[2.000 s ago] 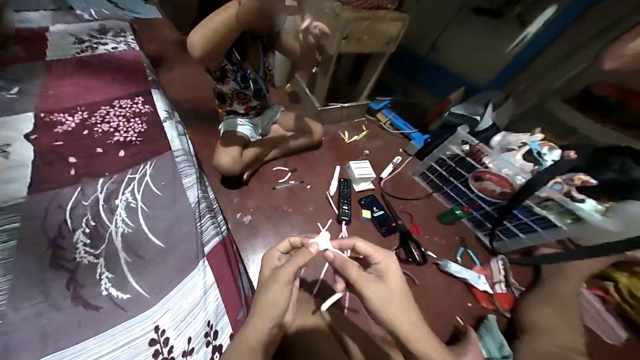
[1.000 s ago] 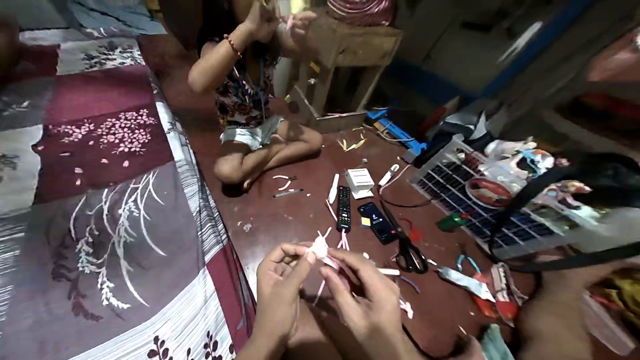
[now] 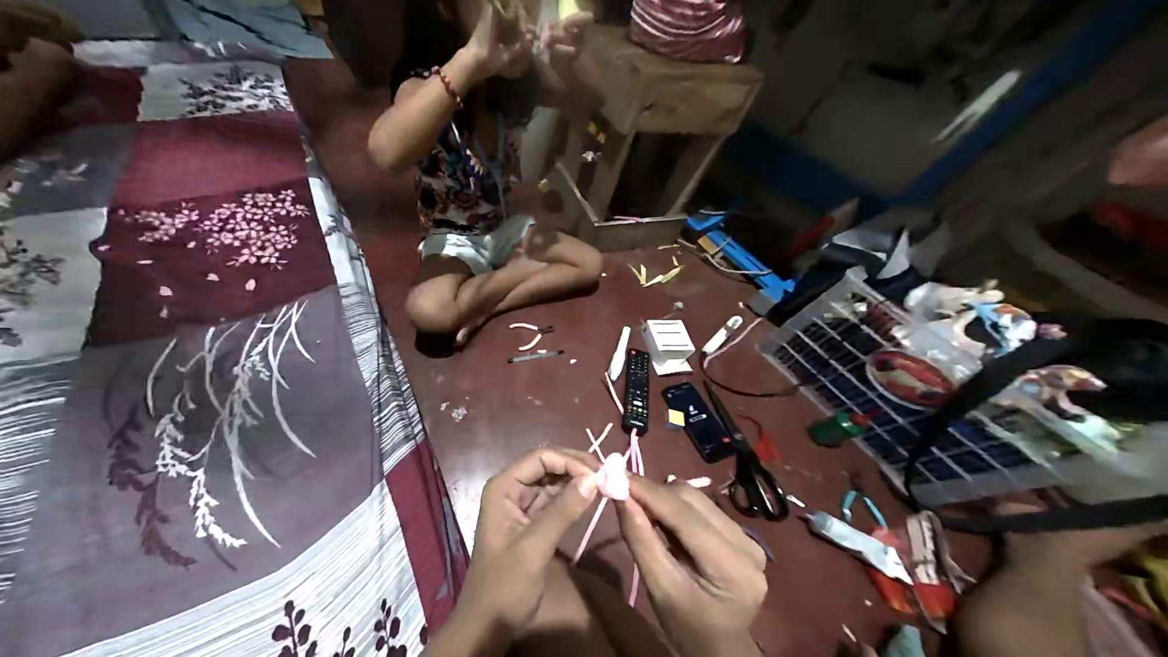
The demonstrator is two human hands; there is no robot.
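Note:
Between the fingertips of my left hand (image 3: 538, 520) and my right hand (image 3: 689, 543) is a small pale pink piece (image 3: 613, 476) with thin pink and white strips sticking out above and below it. Both hands grip it by thumb and fingers; its exact make is too bright to tell. Just beyond it on the red floor lie a black remote control (image 3: 636, 391), a smartphone (image 3: 697, 422) with its screen lit, and black-handled scissors (image 3: 757, 488). A small white box (image 3: 669, 343) stands behind them, and a white cord end (image 3: 722, 336) lies to its right.
A patterned bedsheet (image 3: 219, 365) covers the left side. Ahead, a person (image 3: 493, 265) sits cross-legged beside a wooden stool (image 3: 671, 91). White-handled pliers (image 3: 531, 335) and a pen (image 3: 536, 356) lie on the floor. To the right are a wire-grid basket (image 3: 876, 392), a tube (image 3: 858, 545) and a green object (image 3: 835, 429).
My fingers have shifted around the pink piece, which stays between both hands. The seated person's raised hands have moved.

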